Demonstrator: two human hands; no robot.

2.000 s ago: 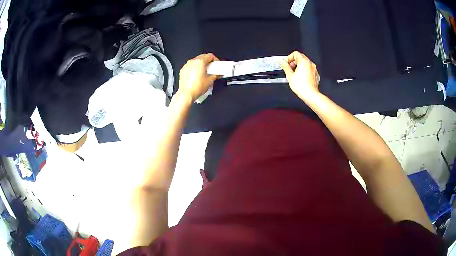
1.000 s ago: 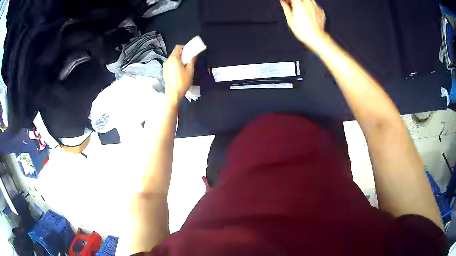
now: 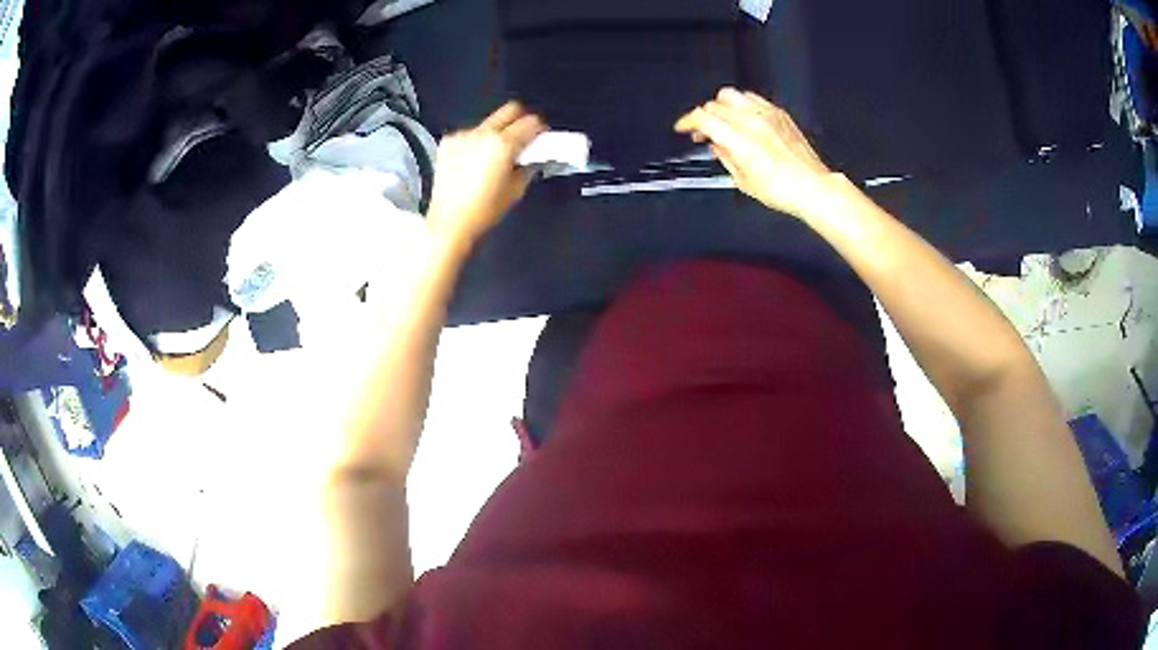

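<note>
My left hand (image 3: pixel 483 175) holds a small bundle of white interfacing strips (image 3: pixel 556 152) at the left side of a dark garment panel (image 3: pixel 622 76). My right hand (image 3: pixel 762 152) is low over the panel's right side, fingers pointing left and a little apart, with nothing seen in them. A thin pale strip (image 3: pixel 658 185) lies on the dark cloth between and just below the hands. The wide white strip does not show on the panel.
Black cloth (image 3: pixel 76 152) is heaped at the left, beside folded grey pieces (image 3: pixel 362 108) and a white heap (image 3: pixel 318 248). A white scrap (image 3: pixel 756 8) lies at the top. Blue crates (image 3: pixel 137 594) and a red item (image 3: pixel 229 622) are on the floor.
My right hand reached to the top of the panel and has come back down. My left hand has moved right with its bundle. The wide white strip seen earlier no longer shows.
</note>
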